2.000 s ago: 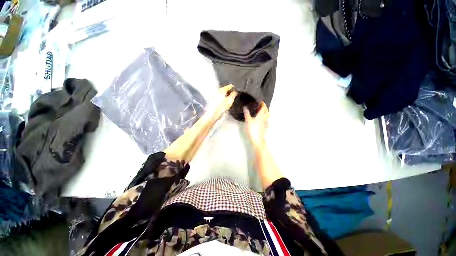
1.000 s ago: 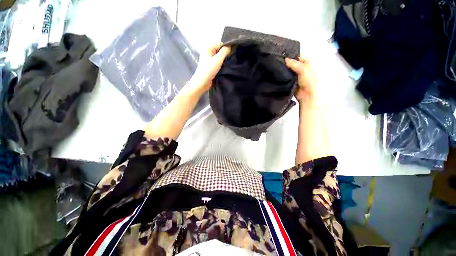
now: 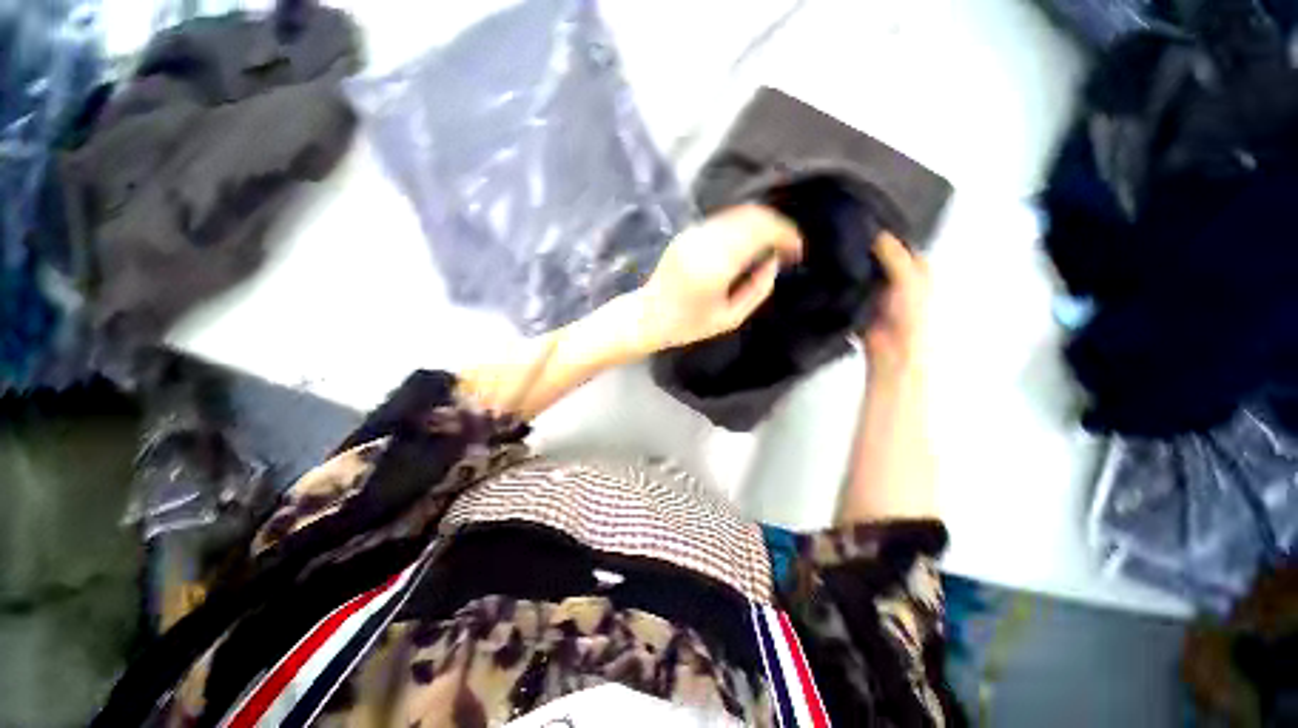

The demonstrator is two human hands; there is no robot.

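Note:
A grey-brown folded garment (image 3: pixel 854 150), probably the shorts, lies on the white table in front of me, its waist opened to show the dark inside. My right hand (image 3: pixel 894 299) grips the right edge of the opening. My left hand (image 3: pixel 723 273) is at the left side of the opening with bent fingers; blur hides whether it pinches the cloth. A clear polybag with grey showing through (image 3: pixel 527 157) lies on the table to the left of the garment.
A crumpled grey-brown garment (image 3: pixel 214 171) lies on the left of the white table (image 3: pixel 982 413). A dark navy heap (image 3: pixel 1182 256) is at the right, with a clear bagged garment (image 3: pixel 1196 505) below it. Plastic bags fill the upper left edge.
The view has shifted and tilted. The garment was folded away from me, then its opening was spread by both hands. My left hand has since moved from the rim over the opening's left side.

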